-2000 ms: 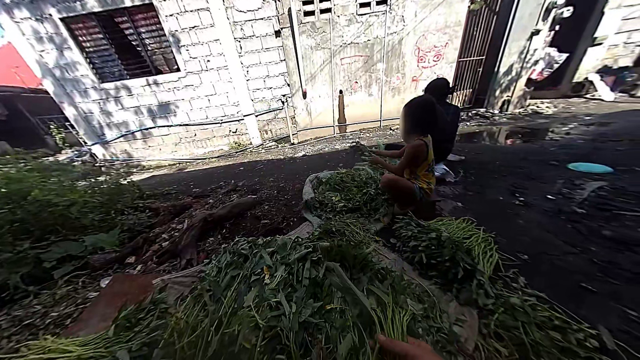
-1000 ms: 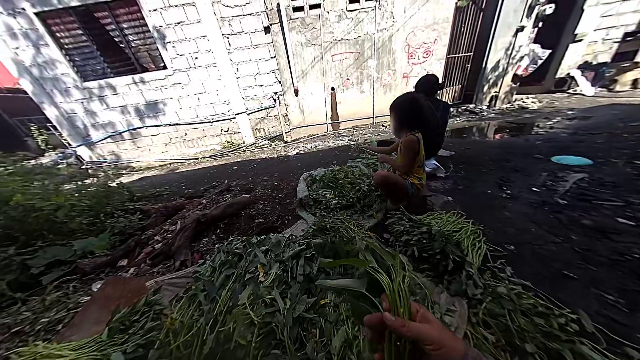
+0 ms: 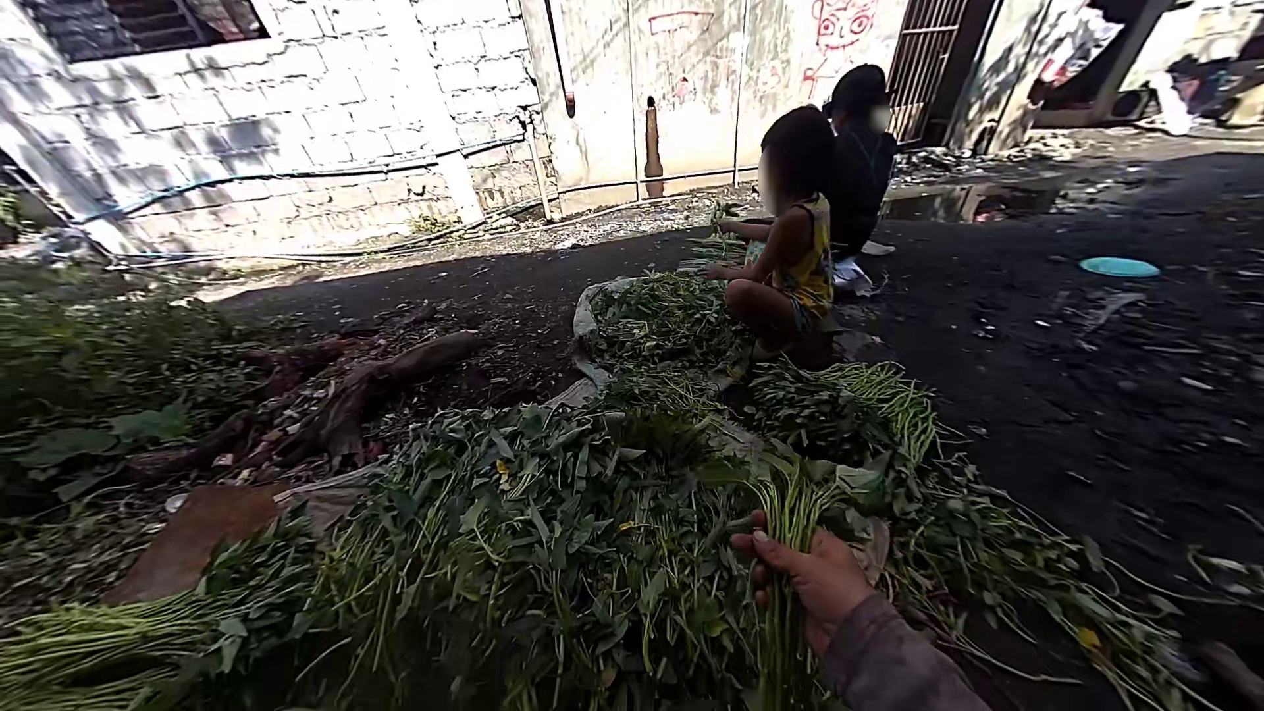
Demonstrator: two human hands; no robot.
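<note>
My right hand (image 3: pixel 815 583), in a dark sleeve at the lower right, is closed around a bunch of long green leafy stems (image 3: pixel 795 504). The stems stand roughly upright in the grip, with their leaves partly over the pile behind. Under and around the hand spreads a wide heap of leafy green vegetable stems (image 3: pixel 553 513). Another bundle (image 3: pixel 899 405) with pale stems lies just beyond the hand. More stalks (image 3: pixel 109 632) lie at the lower left. My left hand is out of the picture.
A person in a yellow top (image 3: pixel 805 247) squats by a farther heap of greens (image 3: pixel 671 321) on a sack, beside a person in dark clothes (image 3: pixel 864 163). A tree root (image 3: pixel 375 385) and a rusty sheet (image 3: pixel 197 538) lie left. A turquoise disc-shaped object (image 3: pixel 1119 268) rests on dark ground.
My right hand, barely in view at the bottom edge two seconds ago, has come up into view. It now holds the bunch of stems clearly above the heap.
</note>
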